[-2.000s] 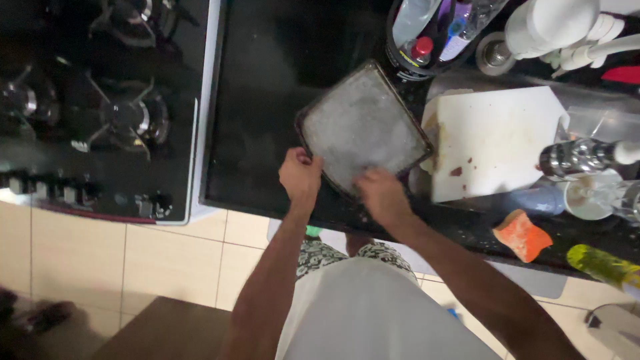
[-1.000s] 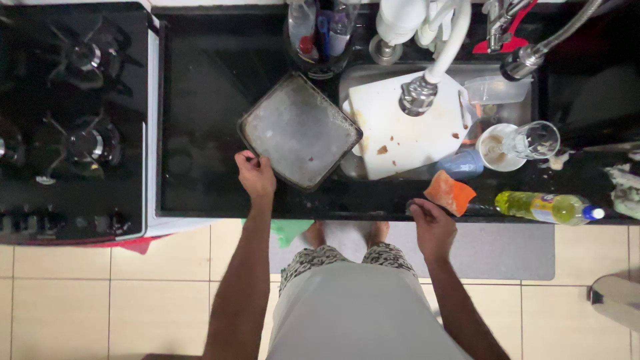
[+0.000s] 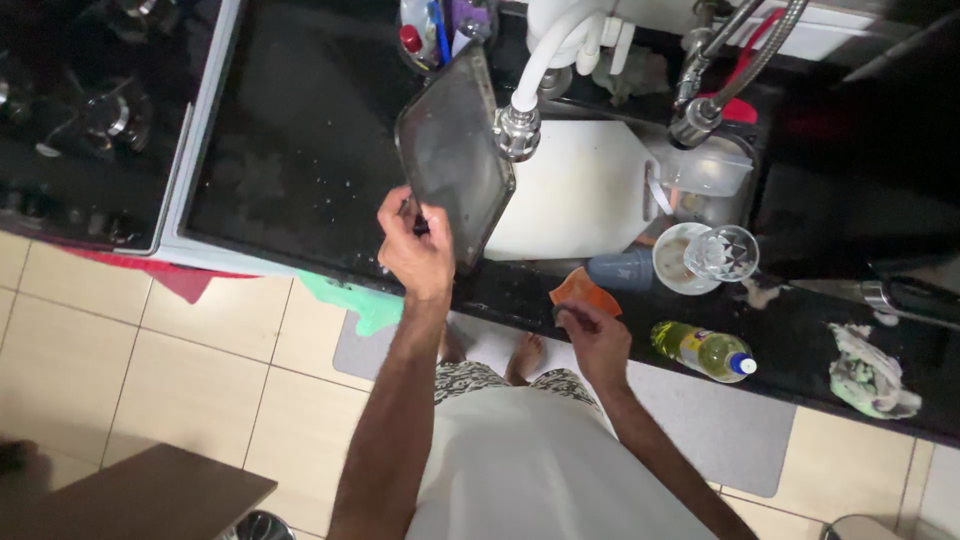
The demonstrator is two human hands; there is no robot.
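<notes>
My left hand (image 3: 416, 244) grips the near left edge of a square, dark-rimmed baking pan (image 3: 454, 150), which is tilted up on its side beside the sink. My right hand (image 3: 596, 334) is above the counter's front edge, its fingertips closed on a small dark scrap that I cannot make out. Just behind these fingers lies an orange sponge (image 3: 585, 292). To the right of the pan, a white cutting board (image 3: 574, 191) lies across the sink, under the spout of a white faucet (image 3: 517, 131).
Right of the board are a clear plastic container (image 3: 709, 169), a blue cup (image 3: 621, 270), a white bowl (image 3: 675, 259) and a glass (image 3: 722, 253). A detergent bottle (image 3: 701, 350) and a crumpled plastic bag (image 3: 874, 375) lie by the front edge. A gas stove (image 3: 90, 112) is at left.
The pan lay flat one second ago; my left hand has raised it on its side. Brown bits seen on the cutting board earlier no longer show. My right hand remains near the sponge.
</notes>
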